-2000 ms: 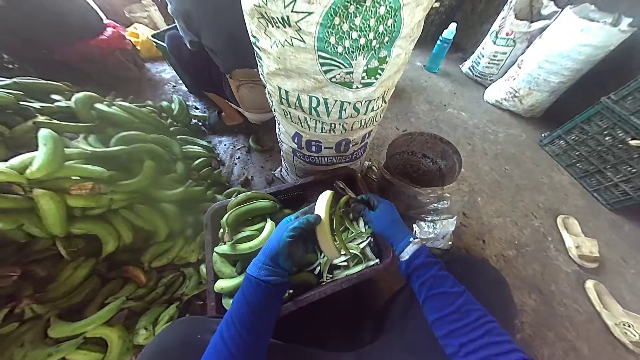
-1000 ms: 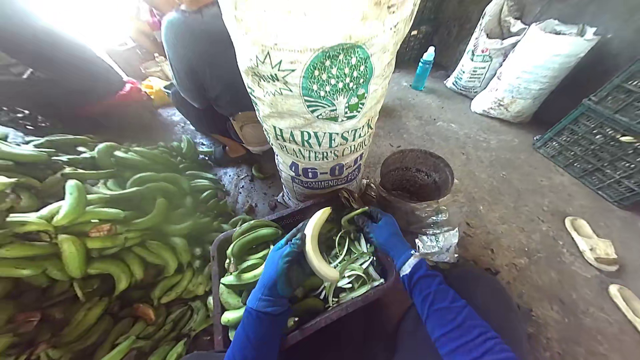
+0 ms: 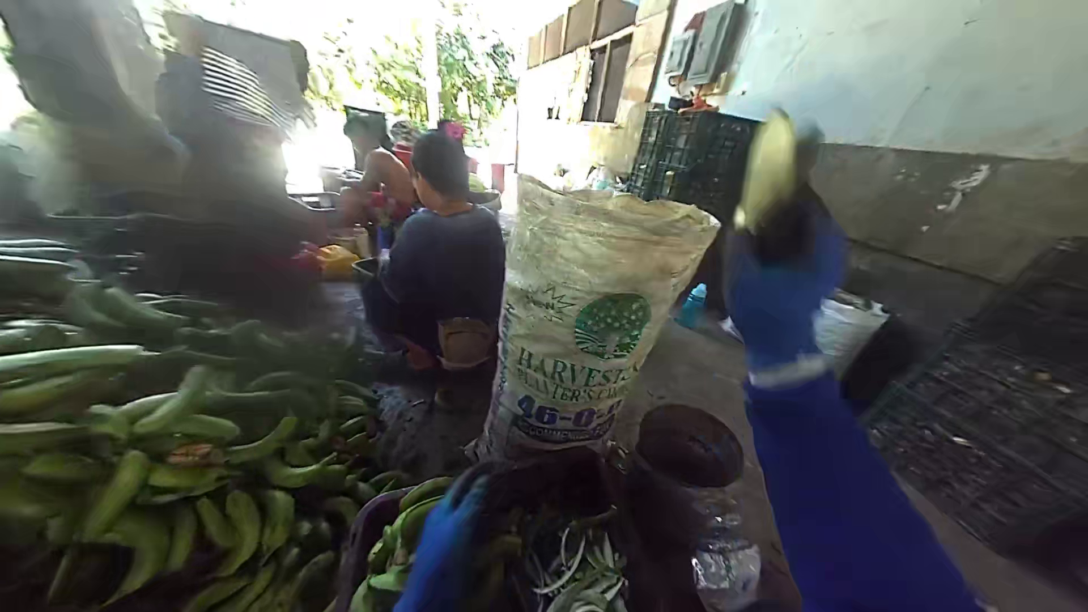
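Note:
My right hand (image 3: 786,225), in a blue glove and sleeve, is raised at the right and holds a peeled green banana or plantain (image 3: 767,170), blurred by motion. Low at the centre, my left hand (image 3: 450,535) is over the dark plastic crate (image 3: 357,544); its fingers are blurred and I cannot tell whether it holds anything. Unpeeled green fruit (image 3: 387,565) lies in the crate's left part, and pale green peel strips (image 3: 582,565) lie in its right part. The tall woven sack (image 3: 561,340) stands just behind the crate.
A large heap of green bananas or plantains (image 3: 195,476) fills the left. Beside the sack are a dark round bucket (image 3: 690,446) and a blue bottle (image 3: 693,306). Stacked crates (image 3: 693,157) stand by the wall, with more crates (image 3: 986,425) at right. A seated person (image 3: 446,255) is beyond the sack.
The peeled fruit was in my left hand over the crate; now my right hand holds it, raised high at the right. The view has tilted up.

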